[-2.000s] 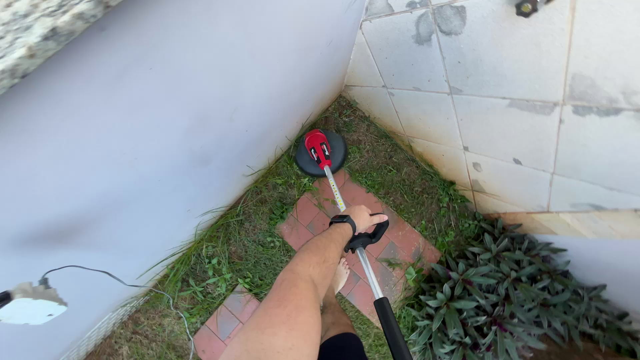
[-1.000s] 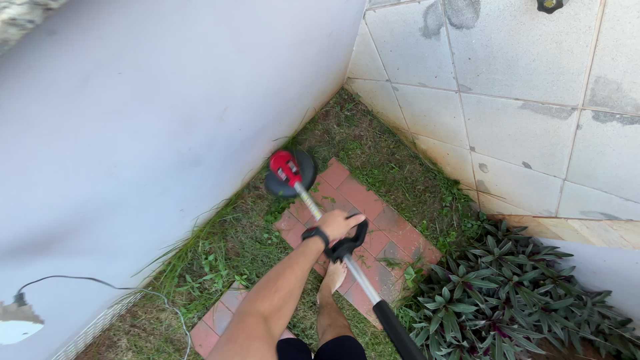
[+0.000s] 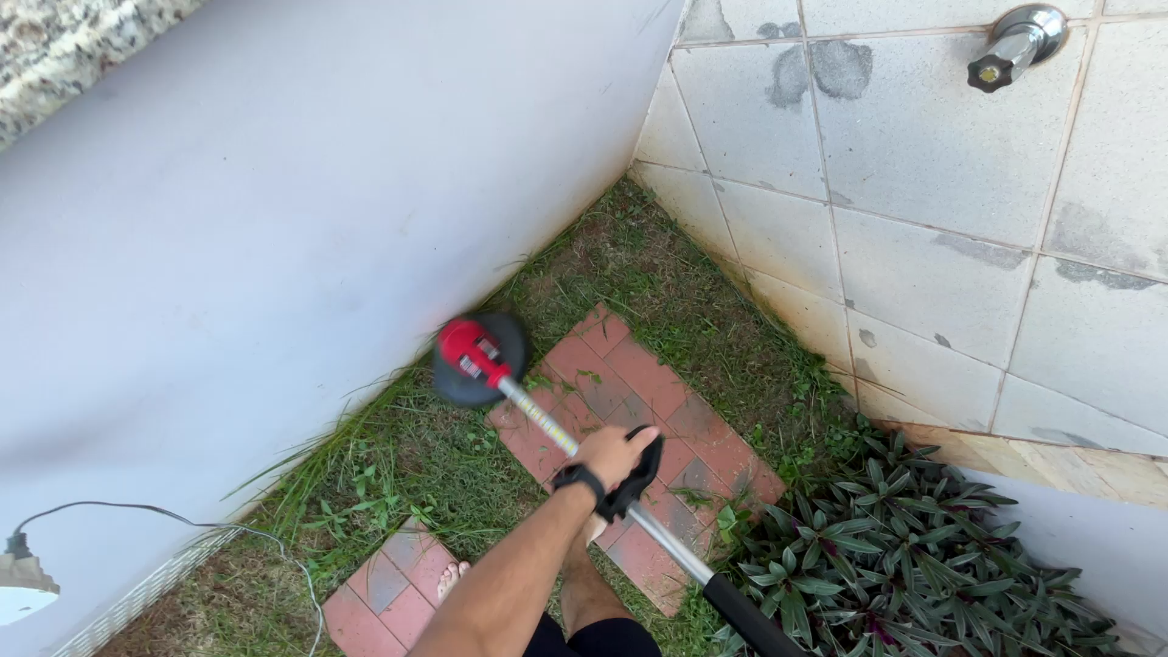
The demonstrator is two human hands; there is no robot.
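My left hand (image 3: 613, 453), a black band on its wrist, grips the black loop handle (image 3: 641, 474) on the metal shaft of a string trimmer. The trimmer's red motor head (image 3: 470, 349) and round dark guard (image 3: 481, 391) are low over the grass, close beside the white wall at centre left. From the handle the shaft (image 3: 671, 545) runs down to a black rear grip (image 3: 744, 619) at the bottom edge. My right hand is out of view.
Red brick pavers (image 3: 630, 383) lie in the grass around my bare feet. Dark leafy plants (image 3: 876, 557) grow at the lower right. A tap (image 3: 1013, 50) juts from the tiled wall (image 3: 931, 283). At lower left, a thin cable (image 3: 173, 518) crosses the wall and grass.
The trimmer head has moved from near the wall corner leftward and back toward me, along the white wall. My left hand keeps its hold on the loop handle.
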